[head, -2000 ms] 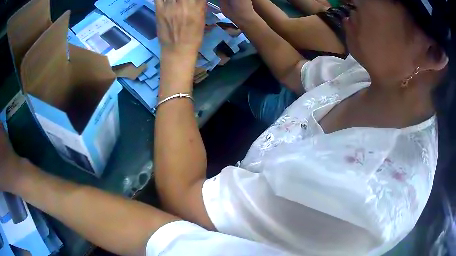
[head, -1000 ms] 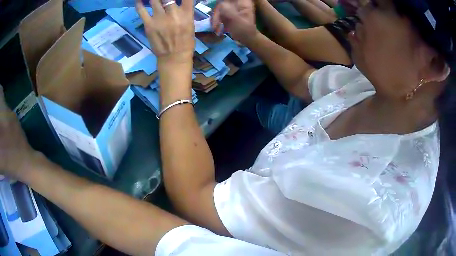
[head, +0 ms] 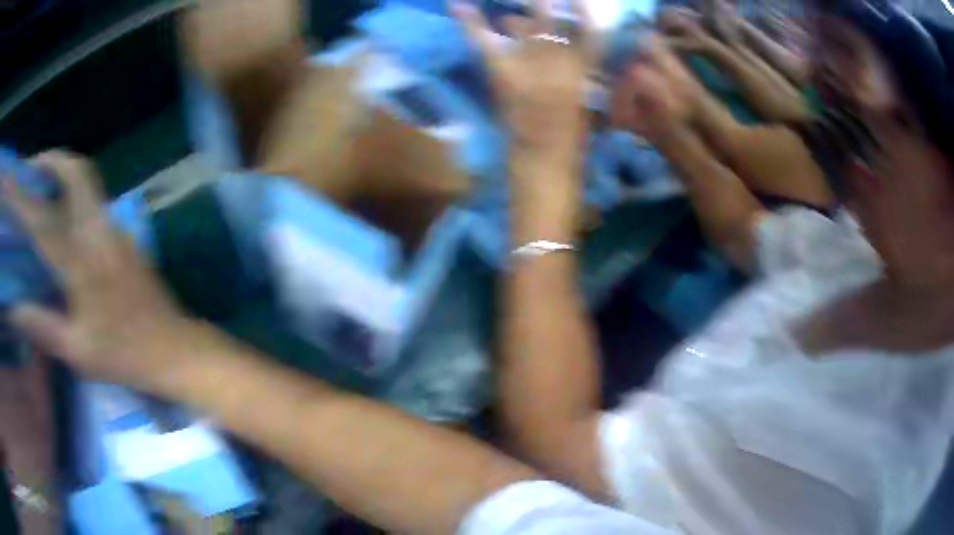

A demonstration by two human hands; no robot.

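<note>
A blue and dark printed folding carton point(head: 19, 270) is cut off by the left edge of the picture. My right hand point(head: 99, 277) reaches in from the right, with thumb and fingers spread around the carton's side and gripping it. Part of my left forearm point(head: 23, 418), with a bracelet, shows at the lower left. My left hand itself is hidden or out of the picture. Blue and white carton blanks point(head: 167, 460) lie below my right wrist. The view is strongly blurred.
An open carton point(head: 340, 282) with brown flaps up stands on the dark green bench point(head: 429, 366). A neighbour in a white blouse point(head: 774, 387) sits at the right, hands over a messy pile of blue blanks point(head: 418, 94). More arms show beyond.
The view has swung left, so the open carton and neighbour appear further right. My right hand, the carton it grips and my left forearm have come into view at the left.
</note>
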